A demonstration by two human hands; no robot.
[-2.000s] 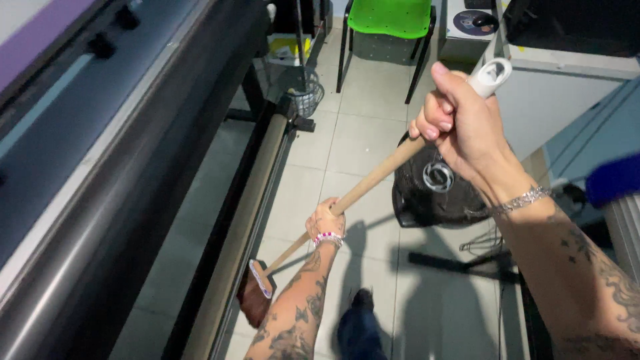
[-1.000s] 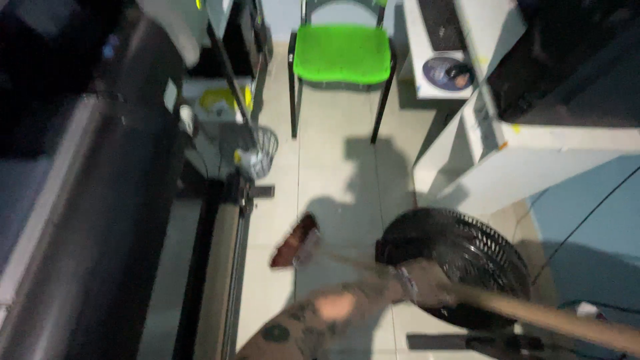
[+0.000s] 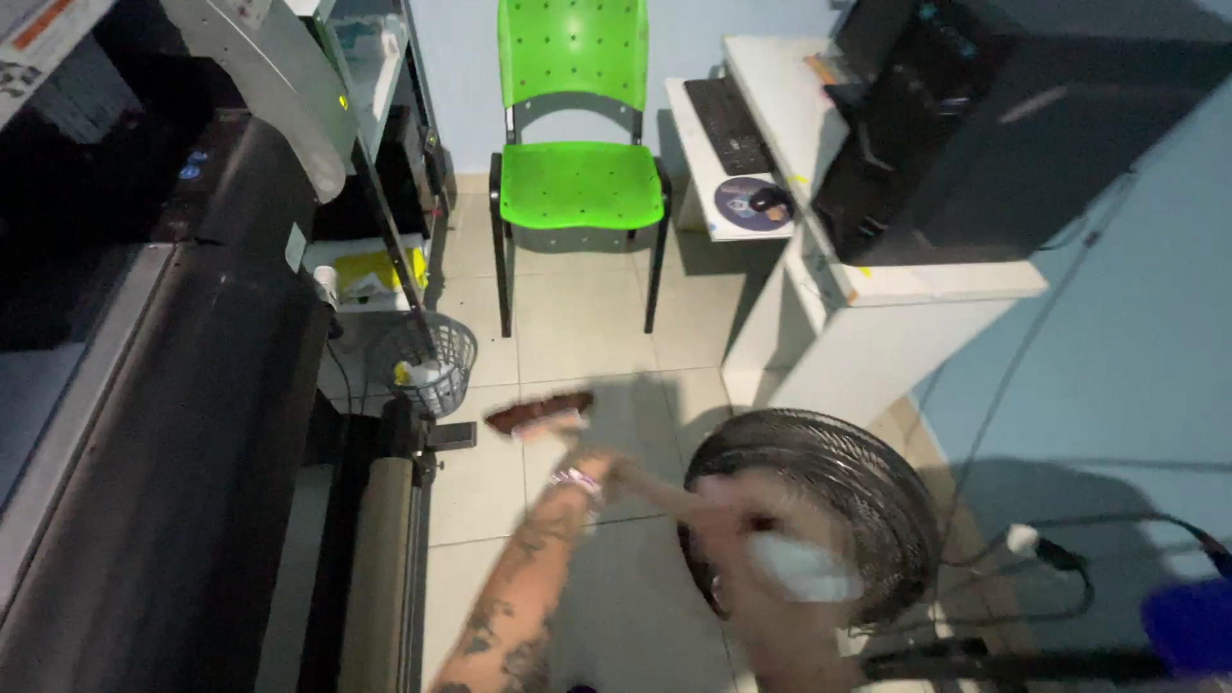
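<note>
A broom with reddish-brown bristles and a wooden handle reaches over the tiled floor, its head between the wire basket and the fan. My left hand, with a beaded bracelet at the wrist, is closed around the lower handle near the broom head. Farther up, my right hand grips the handle's upper part; it is blurred by motion. The pale end of the handle shows beside it, over a round black fan.
Ahead stands a green plastic chair. A wire wastebasket and a large-format printer are at left. At right are a white desk with a computer tower, and cables by the wall.
The broom head, beside the printer's lower bar two seconds ago, is now farther forward on the floor near the wastebasket. Both hands still hold the handle. The view has shifted forward.
</note>
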